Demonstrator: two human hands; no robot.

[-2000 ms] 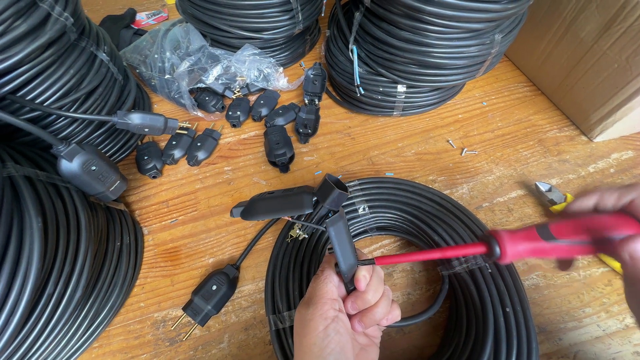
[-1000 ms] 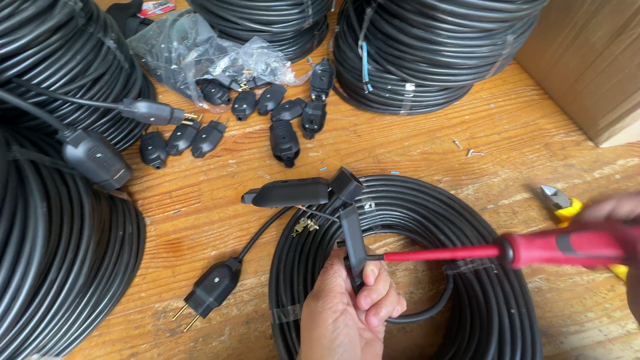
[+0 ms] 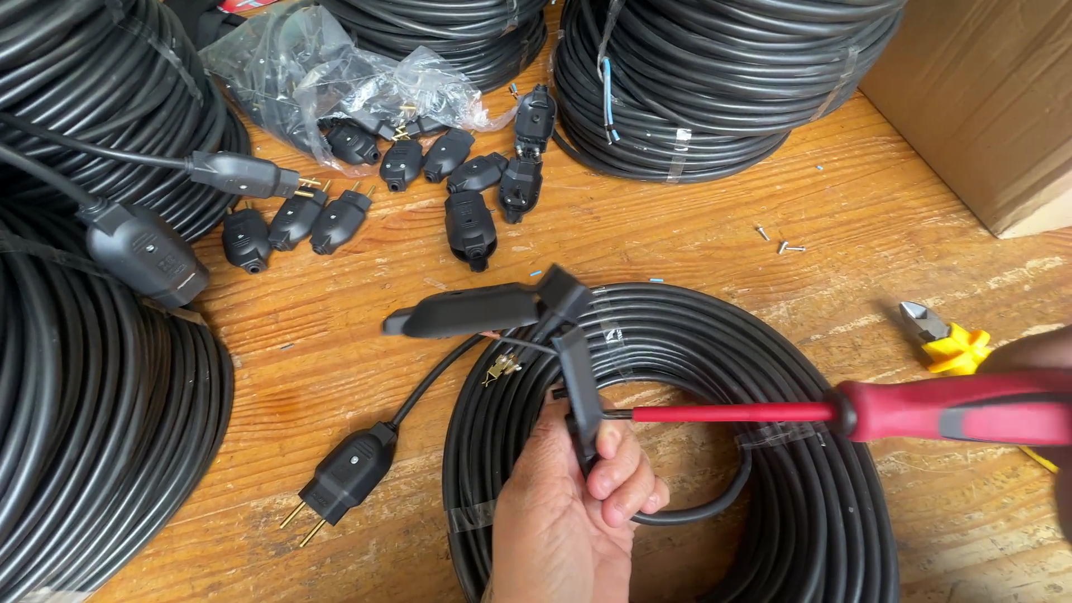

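Note:
Over a coil of black cable (image 3: 812,502), my left hand (image 3: 578,494) grips a black plastic electrical connector part (image 3: 578,377) held on edge. A red insulated screwdriver (image 3: 737,412) lies level, its tip against the part near my left fingertips. Its handle runs to my right hand (image 3: 1034,356), which is blurred and partly cut off at the right edge. Beside the held part are an opened connector shell (image 3: 473,310) and small brass contacts (image 3: 502,367). A black two-pin plug (image 3: 347,473) on a cable lies left of the coil.
Large cable coils (image 3: 703,92) stand behind and at left. Several loose plugs and sockets (image 3: 471,226) lie near a clear plastic bag (image 3: 335,75). Small screws (image 3: 787,247) and yellow-handled cutters (image 3: 946,335) are at right, with a cardboard box (image 3: 971,109) behind.

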